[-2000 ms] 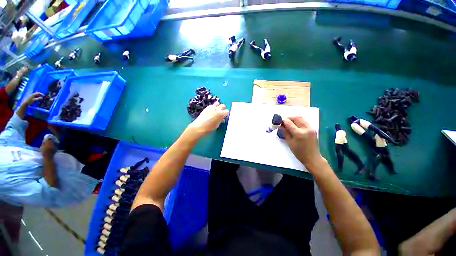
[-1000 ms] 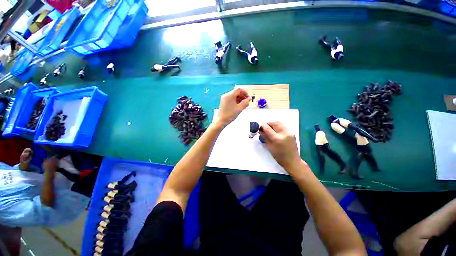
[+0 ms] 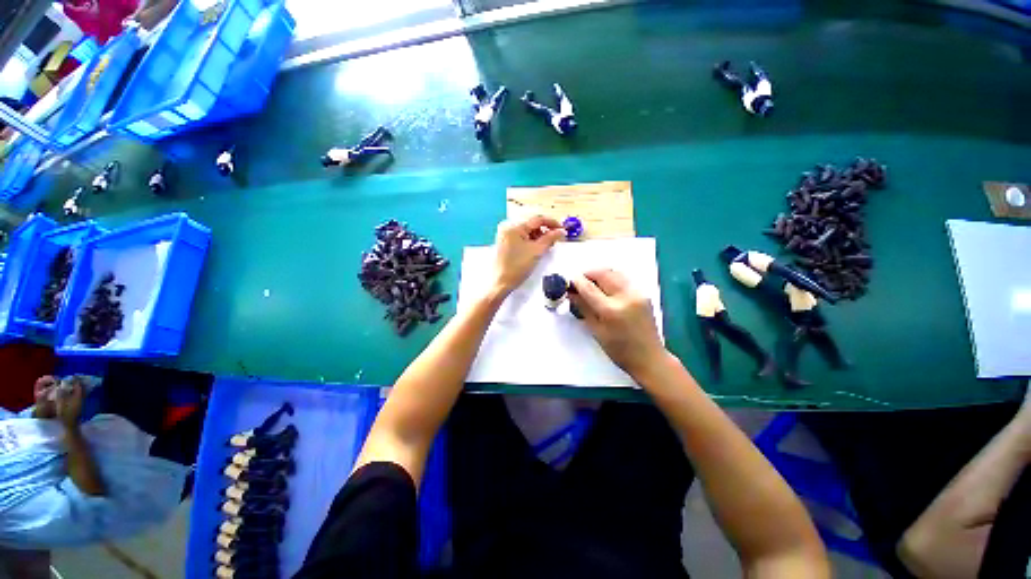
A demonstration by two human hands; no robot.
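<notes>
My right hand is above the white sheet, its fingers closed on a small dark-topped piece with a pale part below, which I take for a black block. My left hand is at the sheet's far edge with its fingertips pinched beside the purple cap, which sits on the cardboard piece. At the start of this reach a small dark part showed in these fingertips; now the fingers and blur hide it. Heaps of small dark parts lie left and right of the sheet.
Several figure bodies lie right of the sheet. Waiting figures lie along the far green strip. Blue parts trays stand at left. A blue tote with a row of figures is at lower left. Other people's arms show at both sides.
My left hand has moved from the left heap to the purple cap. My right hand still holds its piece above the sheet. The whole view has shifted.
</notes>
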